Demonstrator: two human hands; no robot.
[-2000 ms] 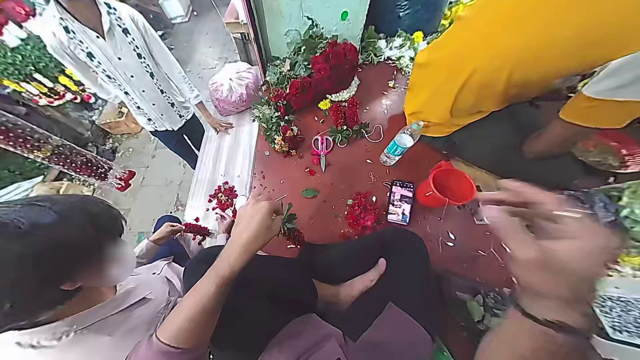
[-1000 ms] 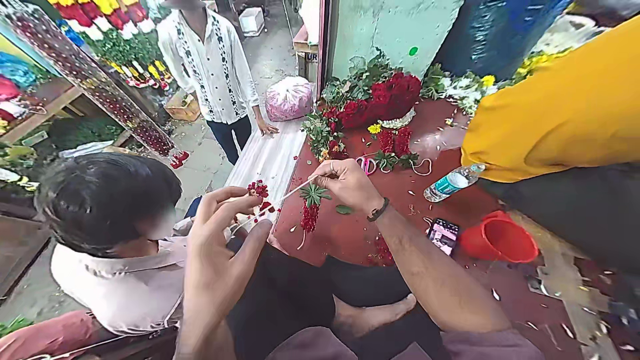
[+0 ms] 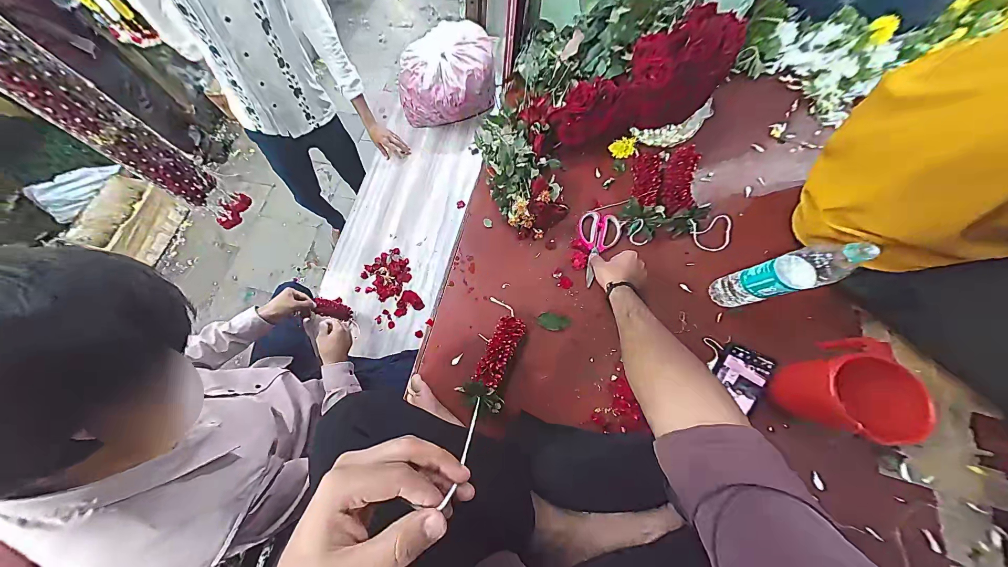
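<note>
Between the thumb and fingers of my left hand (image 3: 394,496) runs a taut white string (image 3: 470,441). It leads up to a short red petal garland (image 3: 501,350) with green leaves at its lower end, lying on the dark red table. My right hand (image 3: 620,269) is at the blades of pink-handled scissors (image 3: 598,236) that lie on the table; its fingertips are hidden, so whether it grips them I cannot tell. Two finished-looking red garland pieces (image 3: 665,179) with leaves lie just beyond the scissors. Loose red petals (image 3: 620,405) lie near my knees.
Red roses (image 3: 685,63) and greenery fill the back. At right are a water bottle (image 3: 772,276), a phone (image 3: 742,378) and a red plastic mug (image 3: 858,394). A seated person at left handles a red garland (image 3: 332,308) beside a white board (image 3: 402,205) bearing petals and a bag (image 3: 447,75).
My right hand has moved from the string near my left hand to the scissors. My left hand is lower and holds the string. The garland that hung below my right hand lies on the table.
</note>
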